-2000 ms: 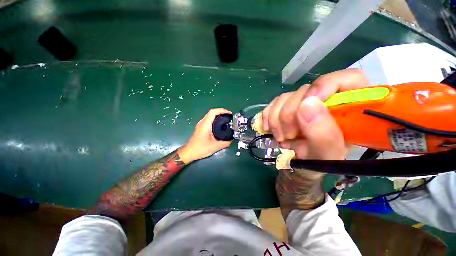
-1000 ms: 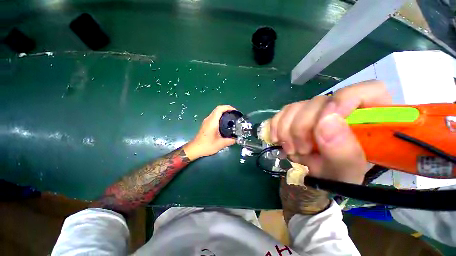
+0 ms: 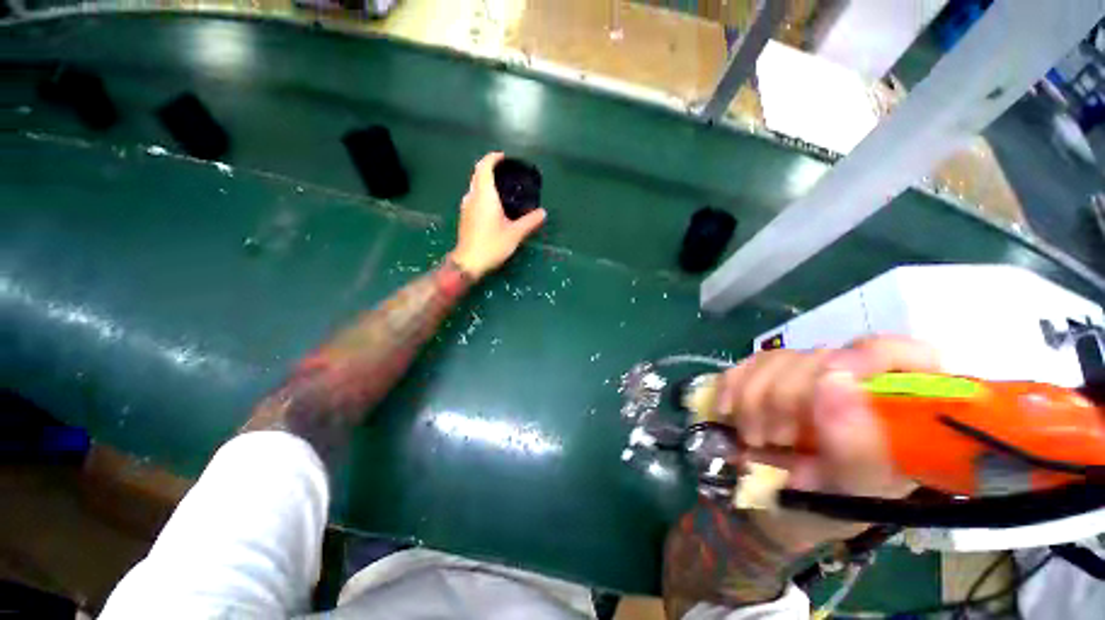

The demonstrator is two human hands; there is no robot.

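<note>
My left hand (image 3: 485,224) is stretched out over the far part of the green belt, with its fingers around a black cylindrical housing (image 3: 519,188). My right hand (image 3: 824,412) grips the orange electric screwdriver (image 3: 1006,430) at the right, slightly blurred. The silver screw-feed head (image 3: 645,394) points left over the belt and touches no housing. A thin clear tube curves above it, and a thick black cable runs below the tool. Tan tape wrap (image 3: 761,486) shows near the nose.
More black housings lie on the far belt, one at centre left (image 3: 376,161) and one at right (image 3: 708,239) by the white metal post (image 3: 776,194). Tiny pale specks dot the green belt (image 3: 509,509). A white box (image 3: 957,315) stands at right. A wooden-topped shelf (image 3: 582,36) runs behind.
My left hand has moved from the tool's nose to the far belt, where it is around a housing. The screwdriver no longer meets a housing. The view has shifted, showing more of the far side.
</note>
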